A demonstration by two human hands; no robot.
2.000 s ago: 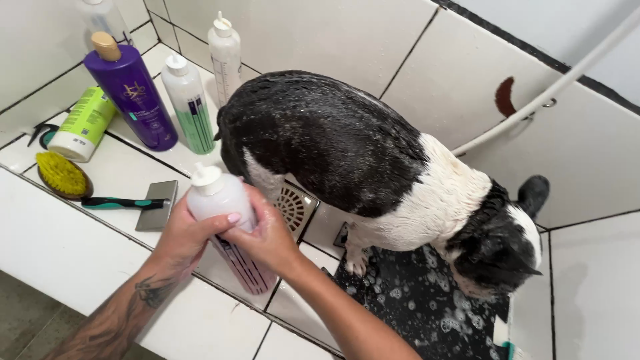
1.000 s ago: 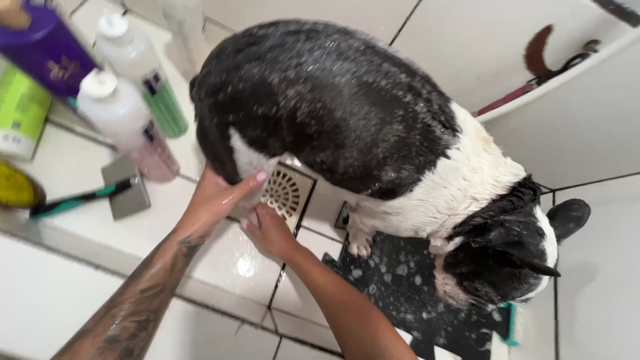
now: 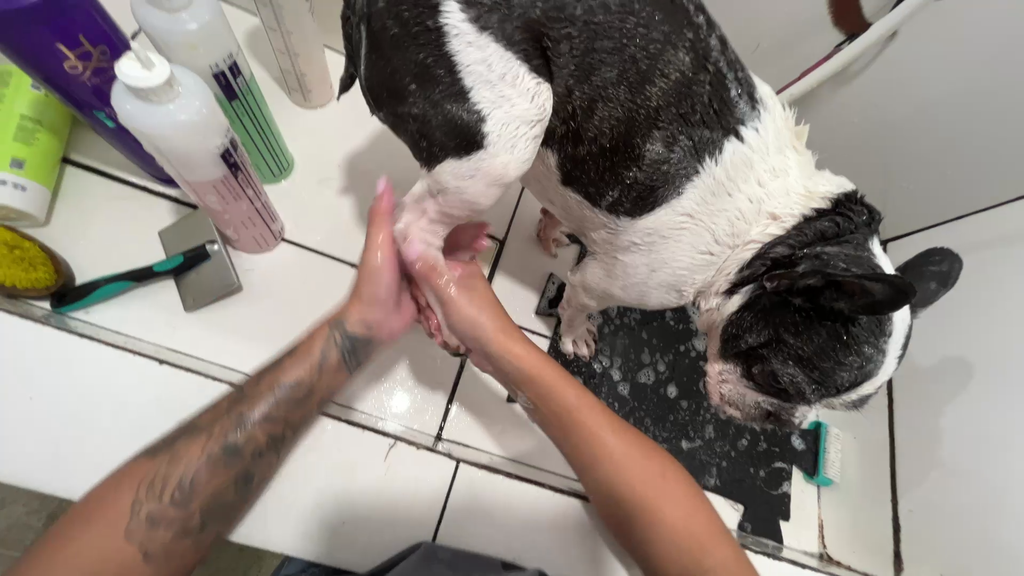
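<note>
A wet black and white dog (image 3: 656, 152) stands in a white tiled tub, its head lowered at the right. My left hand (image 3: 384, 272) lies against the left side of the dog's raised hind leg (image 3: 472, 188), its fingers extended. My right hand (image 3: 456, 300) wraps the same leg's lower part from the other side, and the paw shows between my palms. The bottle with pink liquid (image 3: 212, 160) stands left of my hands. Close to it are a slicker brush (image 3: 200, 264) and a bottle with green liquid (image 3: 248, 104).
Under the dog's front lies a soapy black mat (image 3: 680, 400), with a teal brush (image 3: 826, 454) at its right edge. A purple bottle (image 3: 72, 64), a green tube (image 3: 32, 144) and a yellow-bristled brush (image 3: 28, 262) stand or lie at the left. A white hose (image 3: 856, 48) runs along the wall.
The pink-liquid bottle was in my hands two seconds ago and now stands beside the other bottles. My hands have come around the dog's hind leg, which is now raised. The view is closer.
</note>
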